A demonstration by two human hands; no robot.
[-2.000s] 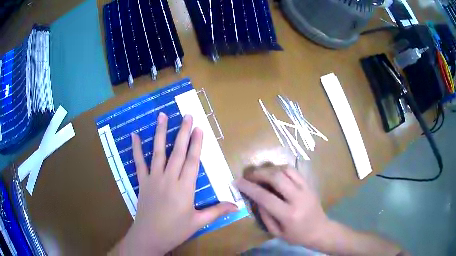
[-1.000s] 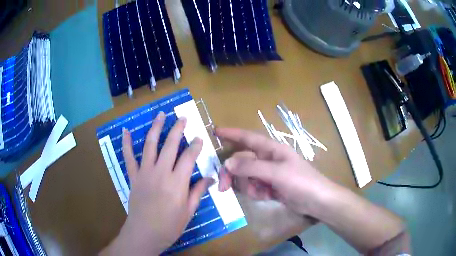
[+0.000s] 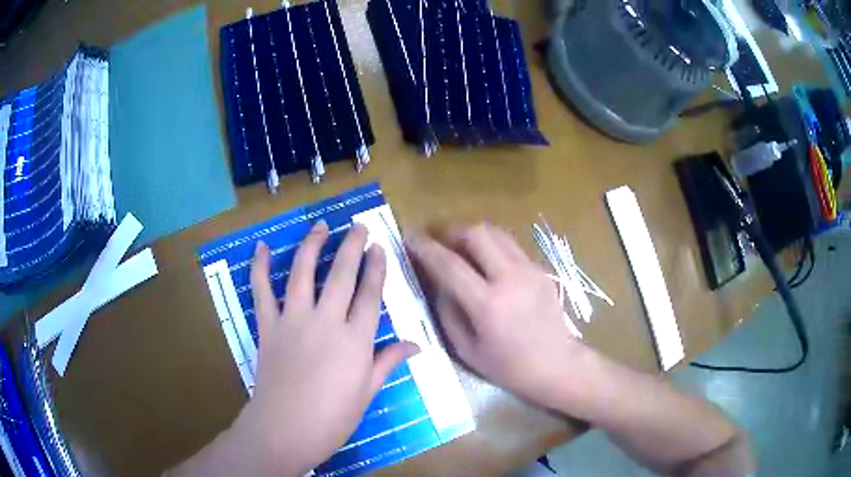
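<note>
A blue solar cell [image 3: 401, 405] lies in front of me, with a white strip [image 3: 431, 373] along its right side and a narrower white strip [image 3: 227, 303] on its left side. My left hand [image 3: 317, 349] lies flat on the cell with fingers spread, its thumb on the right strip. My right hand [image 3: 495, 307] is at the right edge of the cell, fingers bent down against the strip's edge; what is under its fingertips is hidden. Loose ribbon pieces [image 3: 574, 279] lie just right of it.
Dark tabbed cells [image 3: 294, 93] lie at the far side beside a round grey machine [image 3: 625, 74]. Crossed white strips [image 3: 93, 289] and a thick blue stack [image 3: 37, 186] are at left. Another white strip [image 3: 646, 275], the soldering iron [image 3: 751, 224] and its black rest [image 3: 711, 233] are at right.
The view has shifted, so things sit lower. My right hand has moved along the strip's right edge, and the thin ribbon outline that stuck out there no longer shows. My left hand stays on the cell.
</note>
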